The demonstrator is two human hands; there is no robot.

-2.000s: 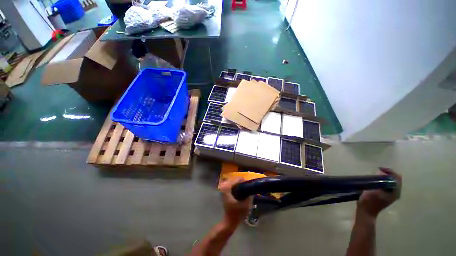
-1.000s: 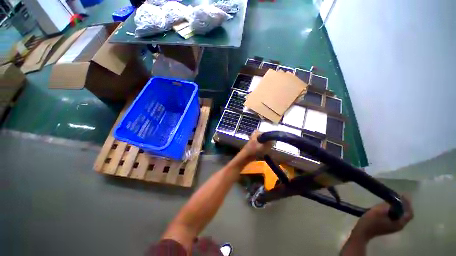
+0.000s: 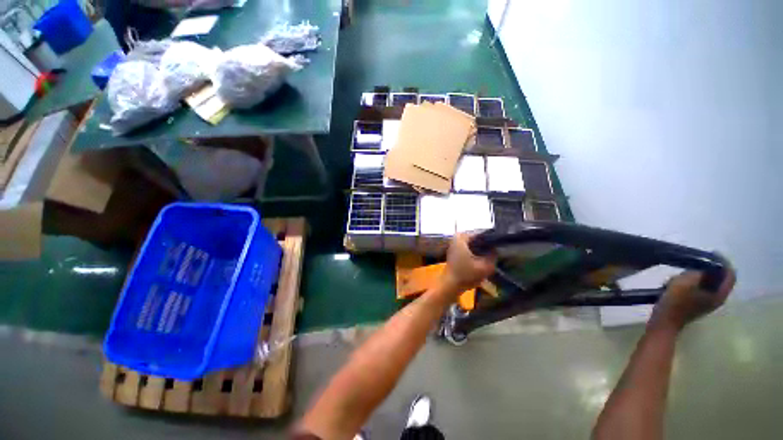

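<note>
My left hand (image 3: pixel 468 260) is closed on the left end of the black loop-shaped handle (image 3: pixel 601 241). My right hand (image 3: pixel 694 292) is closed on its right end. The handle's shaft runs down to the orange-yellow pallet truck (image 3: pixel 422 278), with a small wheel at its base. Beyond it lies a low load of small solar panels (image 3: pixel 367 212), dark with pale frames. Plain white rectangles (image 3: pixel 505 174) lie among them. Loose brown cardboard sheets (image 3: pixel 432 142) lie on top. The handle hides part of the near right edge of the load. The forks are hidden.
A blue crate (image 3: pixel 236 301) stands on a slatted wooden pallet (image 3: pixel 279 369) at left. A green-topped table (image 3: pixel 300 94) behind holds bagged white bundles (image 3: pixel 249 76). An open carton (image 3: pixel 81 176) is at far left. A white wall (image 3: pixel 635 112) rises at right. My shoe (image 3: pixel 419 411) shows below.
The load and truck sit farther onto the green floor, near the wall. The crate and table now appear lower and closer in view. Both hands have stayed on the handle, which has swung.
</note>
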